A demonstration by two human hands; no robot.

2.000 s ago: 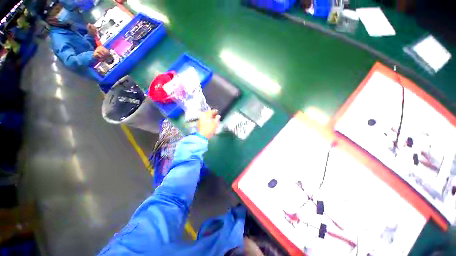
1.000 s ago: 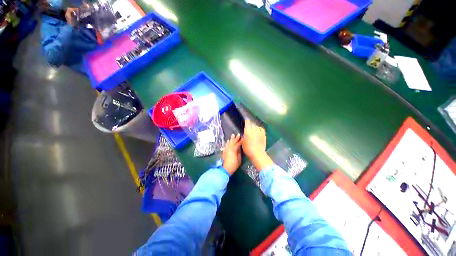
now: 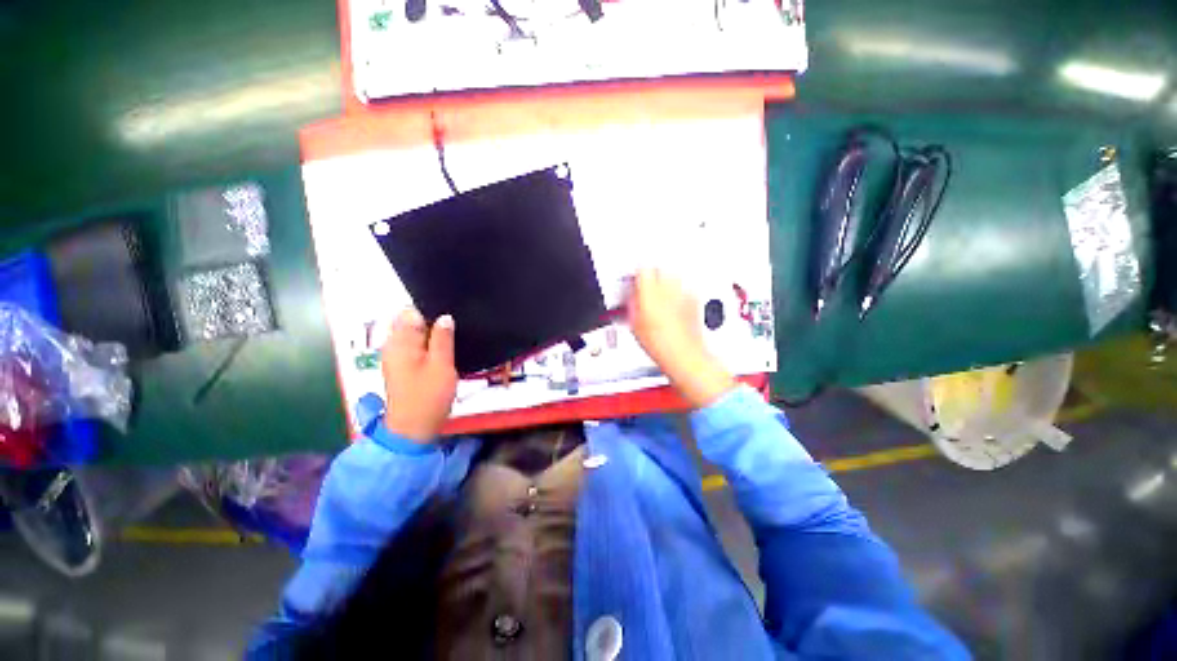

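Observation:
A flat black sheet point(image 3: 497, 265) with pale spots at two corners lies tilted over the white panel point(image 3: 684, 155). The panel sits on an orange-red carrier board point(image 3: 320, 258). My left hand point(image 3: 420, 375) grips the sheet's lower left edge. My right hand point(image 3: 658, 316) is at the sheet's lower right corner, its fingertips on the edge. Red wires and small parts show along the sheet's lower edge. A thin dark cable point(image 3: 447, 168) runs from the panel's top under the sheet.
Another panel point(image 3: 581, 54) on a carrier stands beyond. Two black screwdrivers point(image 3: 842, 213) with cords lie at right, beside a clear bag point(image 3: 1101, 245). At left are screw trays point(image 3: 226, 300), a black stack point(image 3: 110, 284), a thin dark tool point(image 3: 221, 371) and a blue tray point(image 3: 36, 278) with bags.
The view has swung from the blue tray and black stack to the panel. Both hands have moved from the stack to the panel, where they now hold a black sheet.

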